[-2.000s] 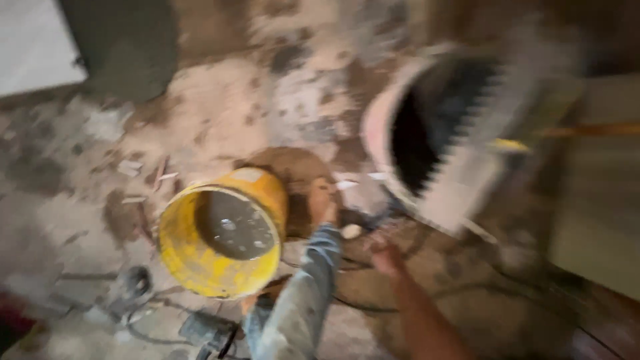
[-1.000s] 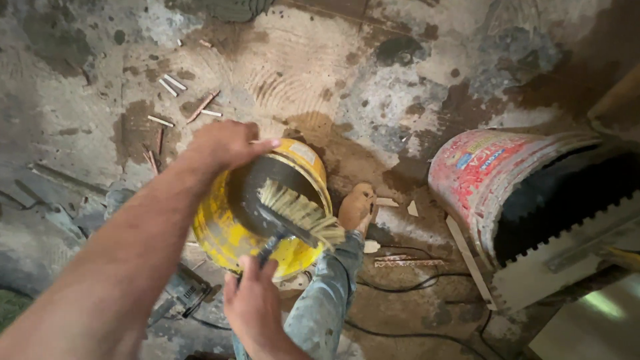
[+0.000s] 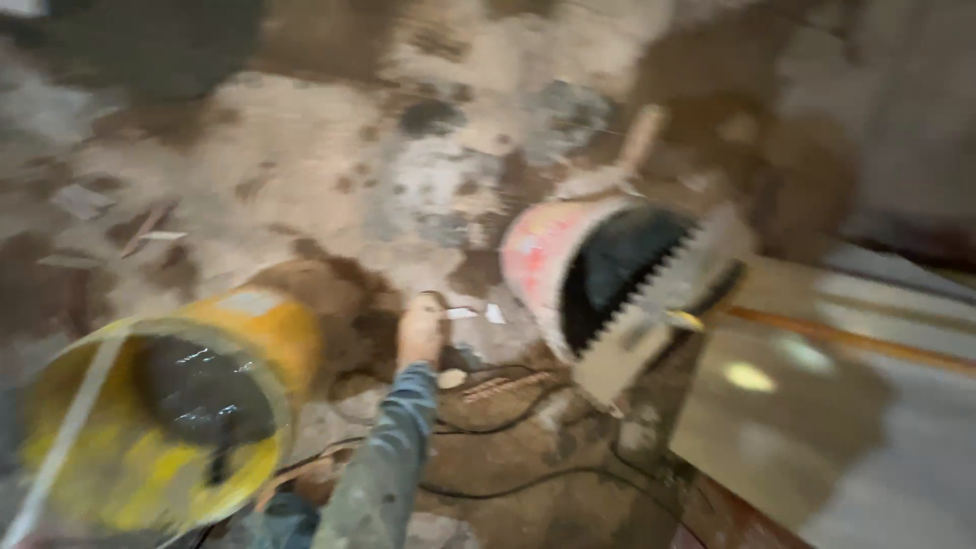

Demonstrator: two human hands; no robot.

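Observation:
Neither of my hands can be made out; a pinkish blur at the lower left edge is too unclear to name. A yellow bucket at lower left holds grey liquid, with a dark narrow shape near its inner wall. A pale blurred strip crosses its mouth. To the right, a tilted pink-and-white bucket has a dark inside, and a notched trowel lies across its mouth. Beyond that bucket is a blurred tool with a light handle.
My bare foot and blue-trousered leg are between the buckets. Black cables run over the stained floor among small scraps. Large smooth panels or tiles lie at the right. A dark grey patch covers the floor at upper left.
A second ago both hands were at the yellow bucket, the right one holding a brush over it; now neither hand nor the brush head is visible. The view has swung and is blurred.

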